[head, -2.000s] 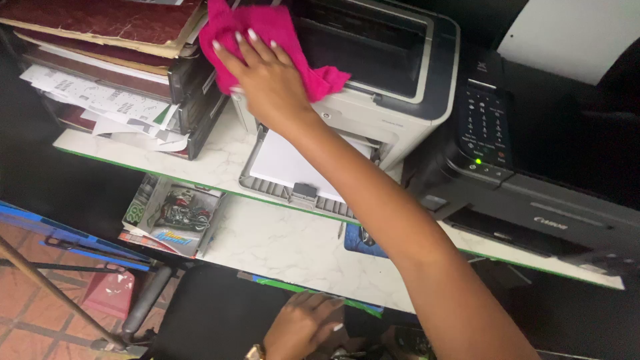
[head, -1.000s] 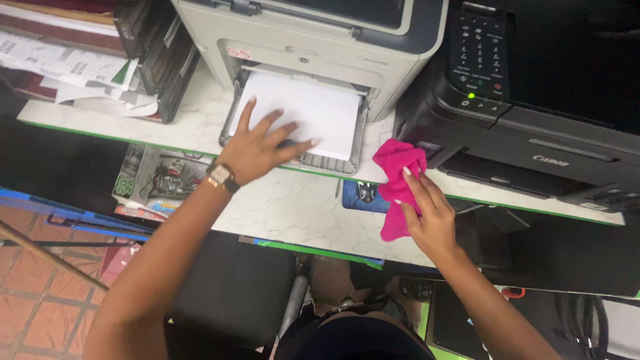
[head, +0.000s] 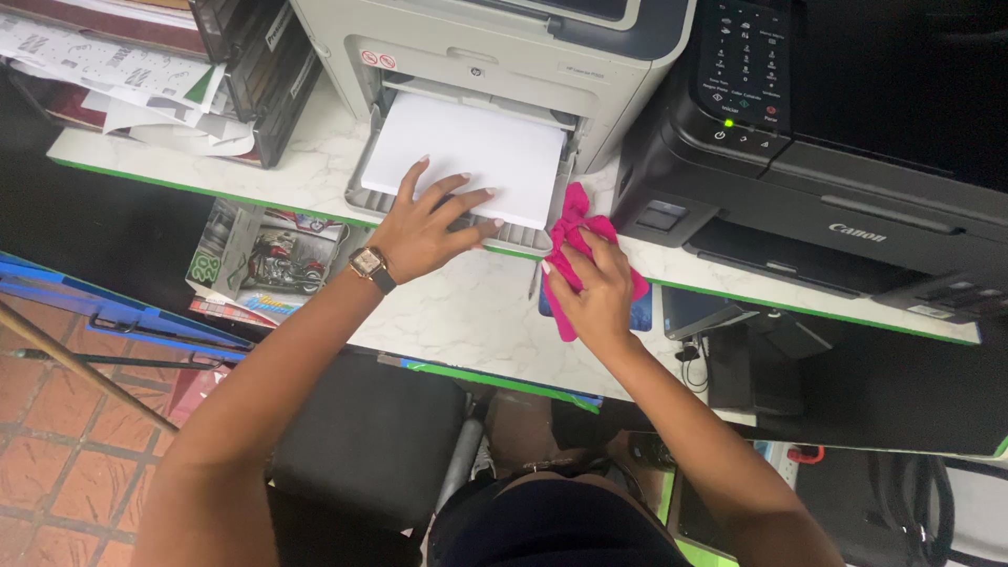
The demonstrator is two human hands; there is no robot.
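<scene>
My left hand (head: 433,222), with a watch on its wrist, has its fingers spread over the near edge of a stack of white paper (head: 472,153). The paper lies in the pulled-down front tray (head: 370,198) of a light grey HP laser printer (head: 504,59). Just right of the tray, my right hand (head: 594,291) grips a bunched bright pink cloth (head: 579,216) against the shelf edge. The cloth's lower end hangs over a blue item on the level below. Right of the cloth stands a black Canon printer (head: 827,189) with a green light lit.
Dark document trays (head: 272,79) full of papers stand at the upper left of the marbled shelf (head: 315,161). On the lower level are an open box (head: 228,252) with motorcycle pictures, a pen and cables. A black seat (head: 362,441) is below; a wooden stick (head: 87,366) crosses the left side.
The pink cloth was on top of the grey printer two seconds ago; it is now beside the paper tray in my right hand. My left hand remains at the paper, compared with one second ago.
</scene>
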